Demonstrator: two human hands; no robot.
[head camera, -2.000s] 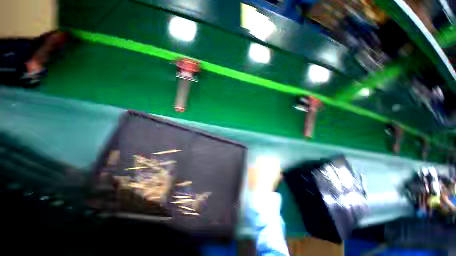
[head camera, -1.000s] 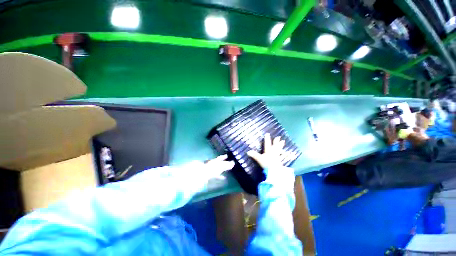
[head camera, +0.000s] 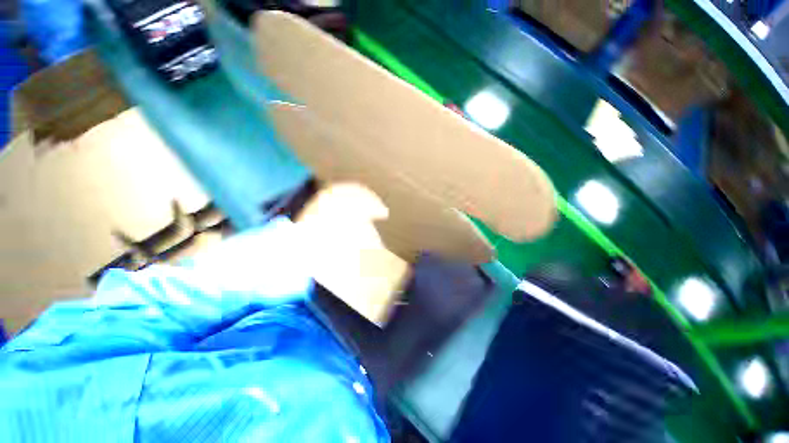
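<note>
An open retail carton (head camera: 415, 130) stands in the upper middle, tan inside, with long rounded flaps up. My left hand (head camera: 344, 206) is at its near edge, pale and blurred; whether its fingers grip the carton cannot be told. A black ribbed blister tray (head camera: 562, 372), with a pale shiny upper edge, is tilted and large at the lower right. My right hand is not in view, so what holds the tray does not show. A dark flat surface, perhaps the small-parts tray (head camera: 445, 303), lies between carton and blister tray.
Tan carton blanks (head camera: 78, 208) are piled at the left. Black printed cartons (head camera: 169, 35) stand on the bench (head camera: 212, 121) at the upper left. A red-brown tool (head camera: 636, 277) lies on the green line beyond the blister tray. Blue cloth shows in the top left corner.
The view has swung left and tilted. My left hand has left the tray stack and is at the open carton. A black tray now looms close at the lower right; my right hand has gone from view.
</note>
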